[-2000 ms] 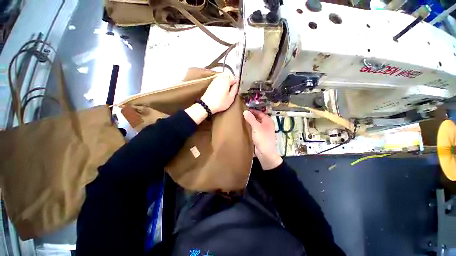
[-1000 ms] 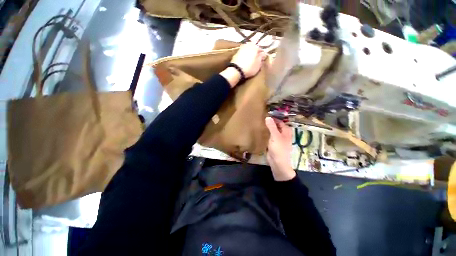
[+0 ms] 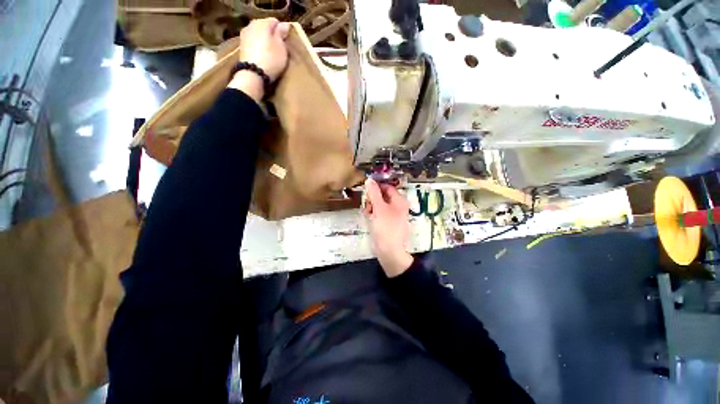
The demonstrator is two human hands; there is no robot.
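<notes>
A brown bag body point(image 3: 312, 150) with a small pale label lies on the machine bed, left of the needle area. My left hand point(image 3: 265, 49), with a dark bead bracelet, grips the bag's upper edge at the back. My right hand point(image 3: 387, 217) is at the bag's right corner, just in front of the presser foot and needle area point(image 3: 382, 169); its fingertips are close together at the cloth edge, and their hold is unclear. The off-white sewing machine point(image 3: 537, 87) stands to the right. The tan binding tape point(image 3: 499, 189) runs along its arm.
Another brown bag point(image 3: 67, 276) lies at the left on the metal-topped bench point(image 3: 95, 75). Stacked brown bags point(image 3: 162, 28) are behind. Green-handled scissors point(image 3: 427, 203) lie on the bed right of my right hand. A yellow tape reel point(image 3: 676, 221) is at the far right.
My left hand has moved back and to the left with the bag's edge, spreading the cloth across the bed. The bag's lower part has swung up from my lap. My right hand stays by the needle area.
</notes>
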